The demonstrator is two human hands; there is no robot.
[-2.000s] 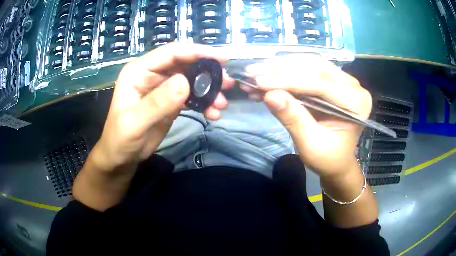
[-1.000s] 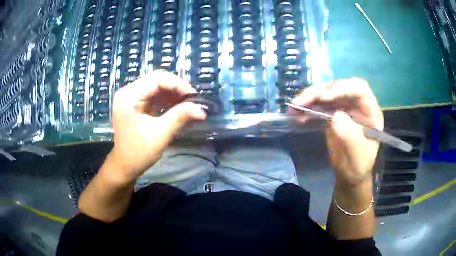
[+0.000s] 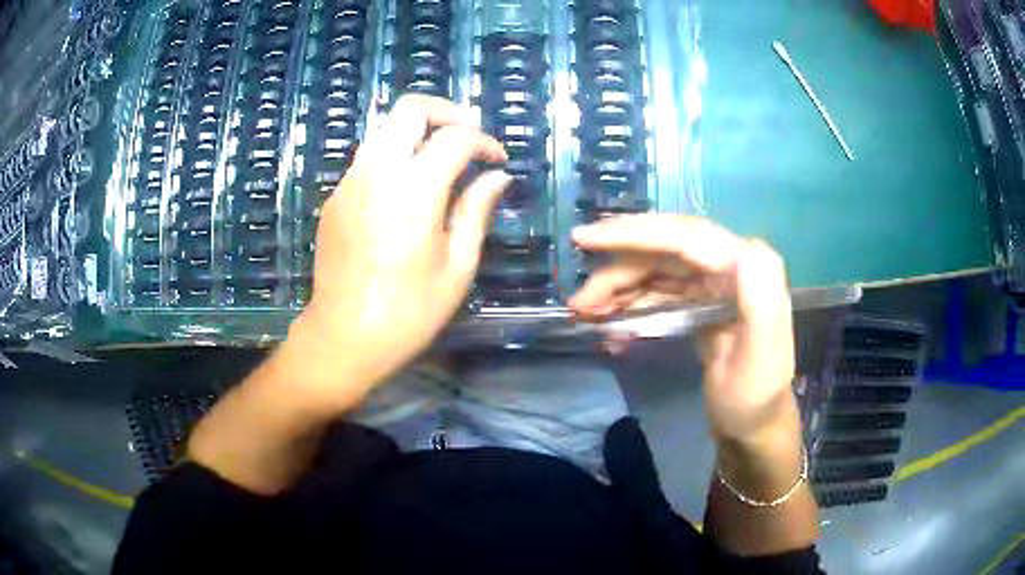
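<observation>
The clear blister tray (image 3: 688,157) holds rows of black round parts (image 3: 518,99) on edge. My left hand (image 3: 393,230) is over the tray's front half. Its thumb and forefinger are a little apart above a row right of the middle, with no part visible between them. My right hand (image 3: 697,281) is at the tray's front right edge, fingers curled around silver tweezers (image 3: 826,298). The flat rear end points right; the tips are hidden or blurred near the fingers.
A thin pale stick (image 3: 814,101) lies on the green mat (image 3: 764,213). A red object (image 3: 905,11) is at the back right. Other clear trays stand at left (image 3: 45,191) and right. Below the bench edge are trays of dark parts (image 3: 865,416) and a blue frame (image 3: 983,337).
My left hand has moved from above my lap to over the tray; the black part it held no longer shows in it. My right hand has shifted left and down, keeping the tweezers.
</observation>
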